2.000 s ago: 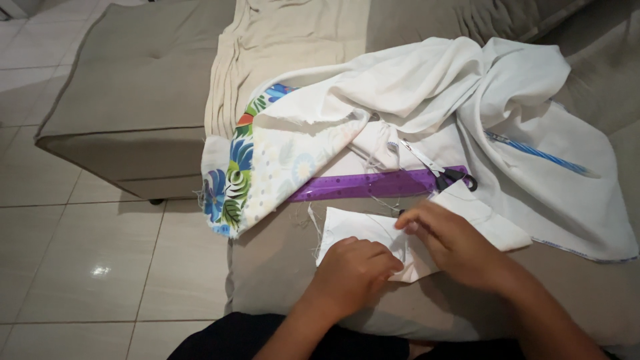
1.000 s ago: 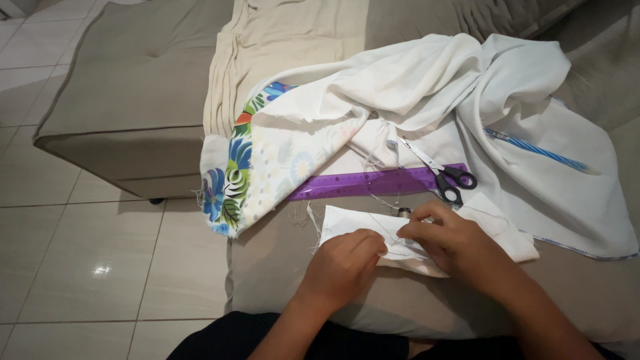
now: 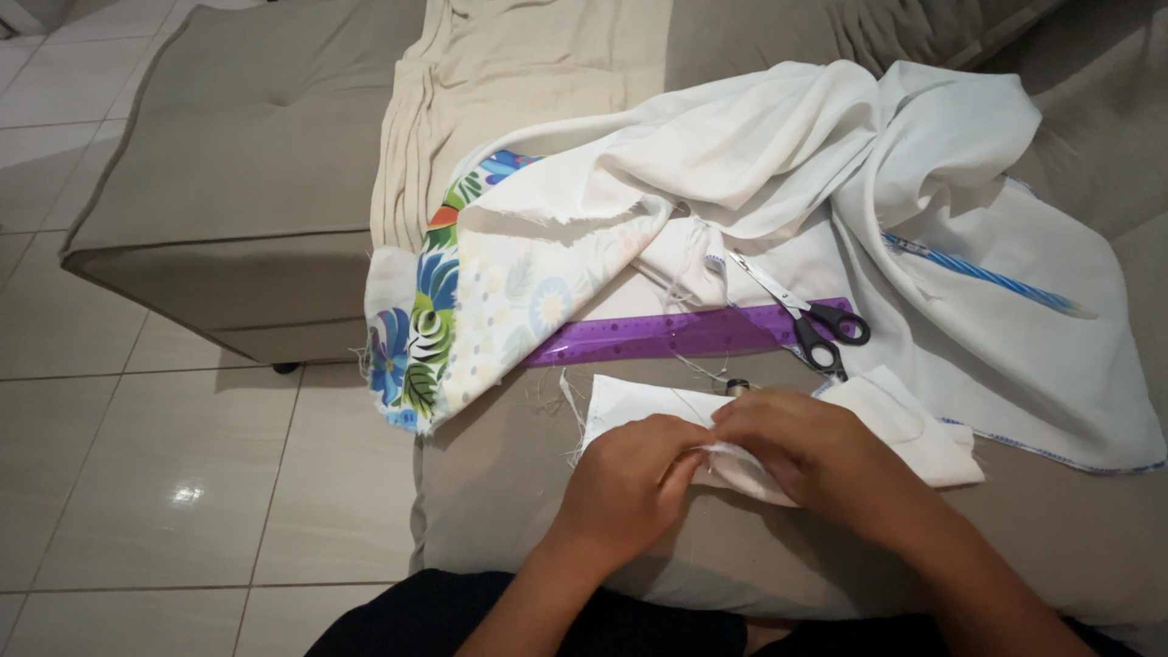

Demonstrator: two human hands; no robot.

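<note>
A small piece of white cloth (image 3: 634, 401) with frayed edges lies on the sofa seat, pinched between my two hands. My left hand (image 3: 634, 479) grips its middle from the left, thumb against forefinger. Close beside it, my right hand (image 3: 798, 452) grips the same cloth; whether it also holds a needle is hidden by the fingers. A dark small spool (image 3: 737, 388) stands just beyond my right fingertips. Past the cloth lie a purple plastic ruler (image 3: 675, 336) and black-handled scissors (image 3: 808, 319), their blades slightly apart, the handles over the ruler's right end.
A large white cloth (image 3: 748, 155) with a floral printed part (image 3: 429, 310) is heaped across the sofa seat (image 3: 511, 520). On its right side rests a blue striped pen (image 3: 990, 274). Loose threads lie near the ruler. An upholstered ottoman (image 3: 246, 128) and tiled floor (image 3: 173, 474) are at left.
The scissor handles, partly covered by the small cloth two seconds ago, now show fully. My hands have drawn closer together on the cloth, which has shifted and bunched between them.
</note>
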